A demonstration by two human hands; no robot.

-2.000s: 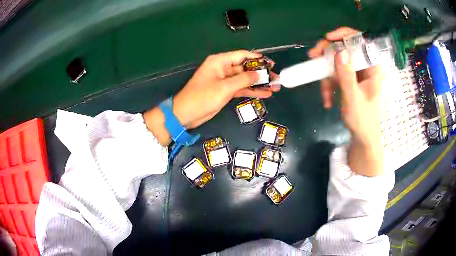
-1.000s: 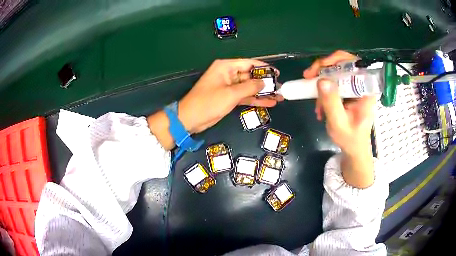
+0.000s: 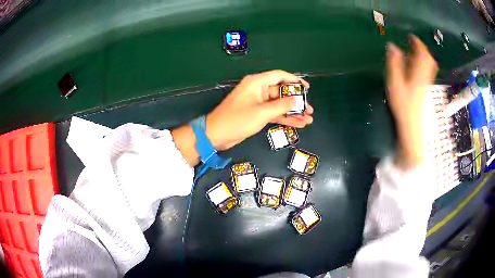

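Observation:
My left hand (image 3: 247, 108) holds an open smartwatch housing (image 3: 293, 98) between thumb and fingers, its white block and gold area facing up. A blue wrist strap (image 3: 204, 144) is on my left wrist. My right hand (image 3: 411, 81) is blurred, raised at the right, fingers apart, with nothing seen in it. The syringe (image 3: 461, 103) appears blurred at the right, beside the blue item and away from my hand. Several open housings (image 3: 272, 191) lie in a cluster on the dark green surface below my left hand.
A red compartment tray (image 3: 27, 190) is at the left edge beside a white slip (image 3: 87, 138). The green belt carries a watch with a lit blue screen (image 3: 236, 41), a dark square (image 3: 67, 85) and small white pieces (image 3: 379, 19). A white perforated mat (image 3: 440, 141) and controller (image 3: 464, 130) are at the right.
My right hand has let go of the syringe, which now lies at the right. My left hand still holds the housing, slightly lower. The belt items have shifted; the nearer watch's screen has lit up.

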